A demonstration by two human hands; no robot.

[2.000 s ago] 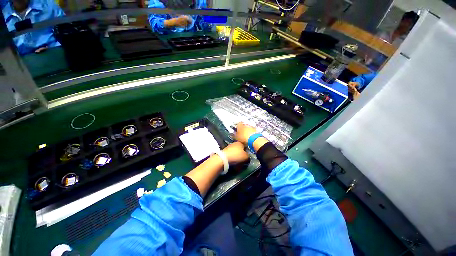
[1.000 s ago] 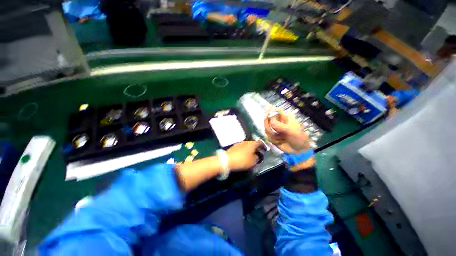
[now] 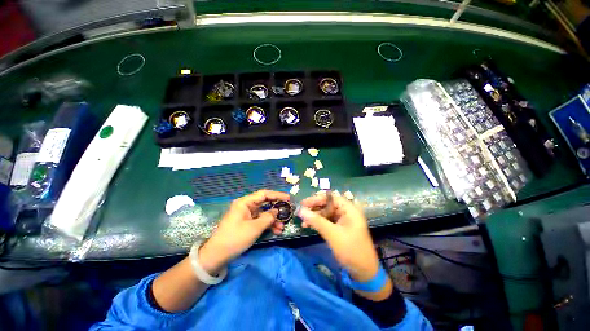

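Observation:
My left hand [image 3: 246, 226] holds a dark round watch case [image 3: 283, 211] with a thin gold rim in its fingertips, above the bench's front edge. My right hand [image 3: 338, 226] is just right of it, its thumb and finger pinched on a small pale piece [image 3: 303, 214], close to the case. Its exact shape is too small to tell. Small white and yellow adhesive pieces [image 3: 310, 172] lie scattered behind the hands. The black compartment tray [image 3: 242, 137] stands behind them, with round units in most pockets; its back left pocket holds none.
A black pad with white paper [image 3: 378, 140] lies right of the tray. Further right are a clear blister tray [image 3: 446, 145], a second black tray [image 3: 517, 123] and a blue box [image 3: 572, 123]. A long white packet [image 3: 97, 171] and blue packs [image 3: 63, 145] lie left.
Both hands have come back from the blister tray to the bench's front middle. The watch case now shows in my left hand. The view has turned left and down.

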